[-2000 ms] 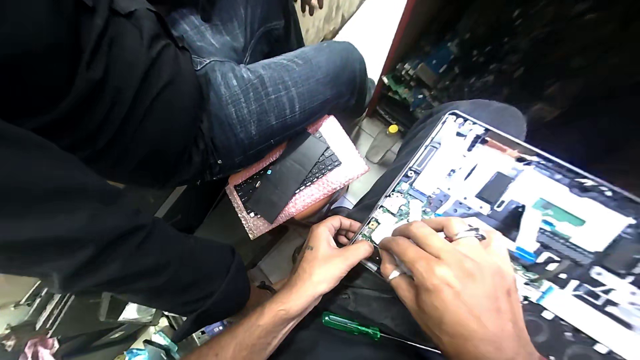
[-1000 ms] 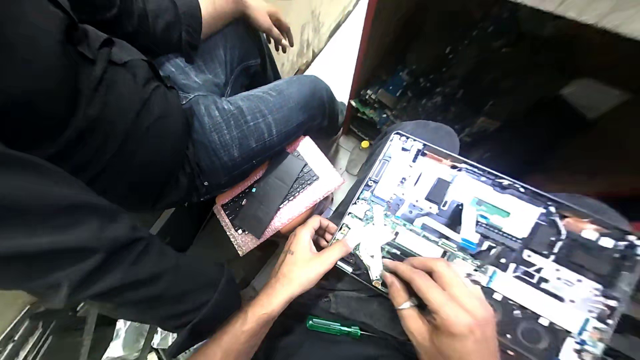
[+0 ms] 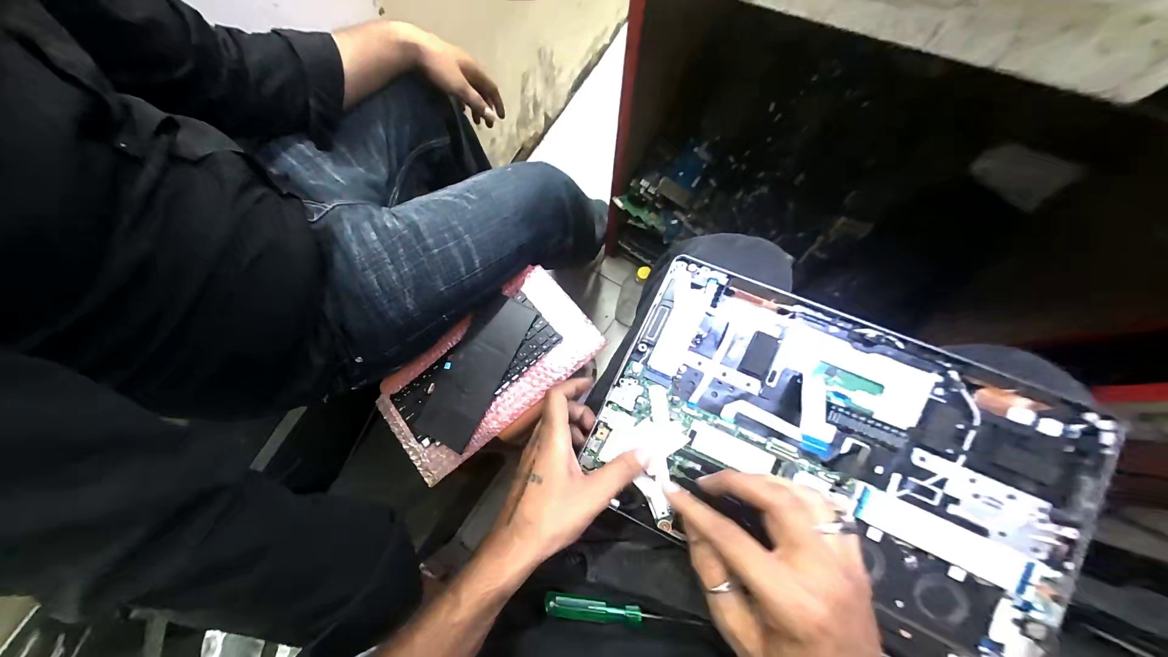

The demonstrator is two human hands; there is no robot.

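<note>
An opened laptop chassis (image 3: pixel 757 360) rests on my lap with its circuit boards, ribbon cables and speakers exposed. At its near left corner my left hand (image 3: pixel 557 474) has its thumb on a pale metal bracket (image 3: pixel 659 443) and its fingers round the chassis edge. Close beside the bracket, my right hand (image 3: pixel 776 557) reaches in with thumb and index finger at its lower arm; whether they pinch it I cannot tell. A screwdriver with a green handle (image 3: pixel 593 609) lies on my lap below the laptop.
To the left sits another person in dark clothes and jeans (image 3: pixel 438 246), one hand (image 3: pixel 461 82) over the knee. A laptop keyboard (image 3: pixel 538 342) and a black panel (image 3: pixel 479 374) lie on pink bubble wrap (image 3: pixel 538 392). Circuit boards (image 3: pixel 657 205) are heaped in the dark recess behind.
Two seconds ago my hands were close together over the chassis corner; they have since moved apart, and the pale bracket shows between them. The other person's hand has come further into view.
</note>
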